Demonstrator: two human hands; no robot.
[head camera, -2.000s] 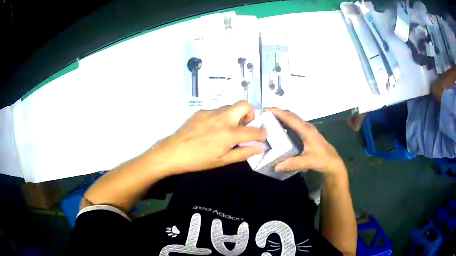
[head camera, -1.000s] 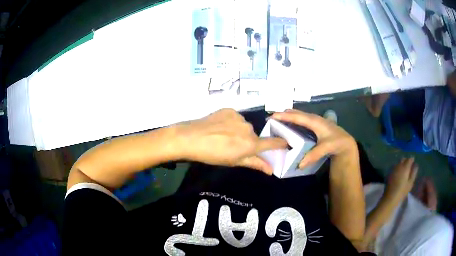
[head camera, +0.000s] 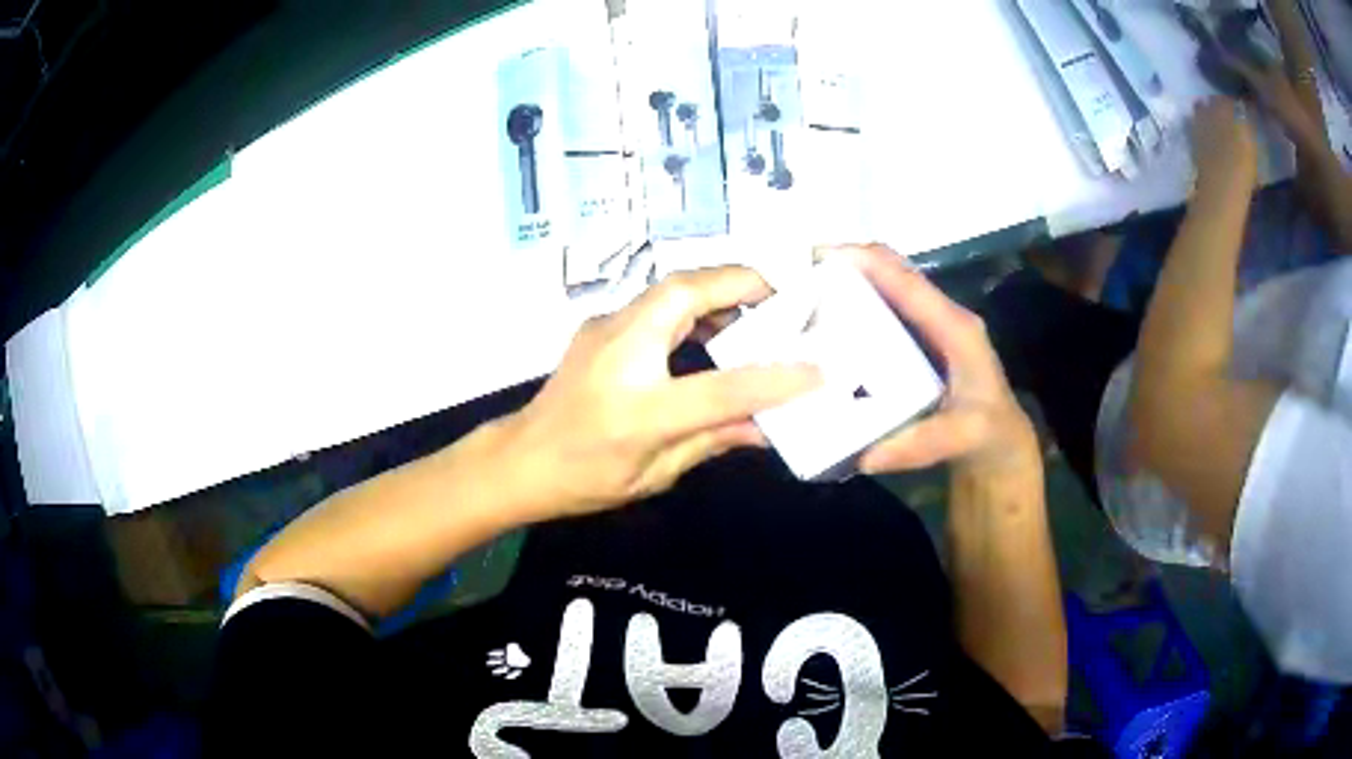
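A folding carton (head camera: 848, 371) is held end-on in front of my chest, its white end face turned up towards me with a small dark opening in it. My right hand (head camera: 956, 389) is shut around the carton's right side. My left hand (head camera: 653, 389) is at its left side, with the index finger lying on the white end and the other fingers at the edge. The carton's long sides are mostly hidden. Flat carton blanks (head camera: 687, 163) with a dark round-headed product print lie on the bench beyond my hands.
The white-covered bench (head camera: 297, 297) runs across the view, with more cartons (head camera: 1075, 74) at the upper right. A person in a white top (head camera: 1305, 430) is close on my right, arms reaching over the bench. A blue stool (head camera: 1139, 675) stands on the floor at the lower right.
The carton end, open with my left fingers inside it before, now shows a white flap folded across. The person on the right has moved up beside the bench.
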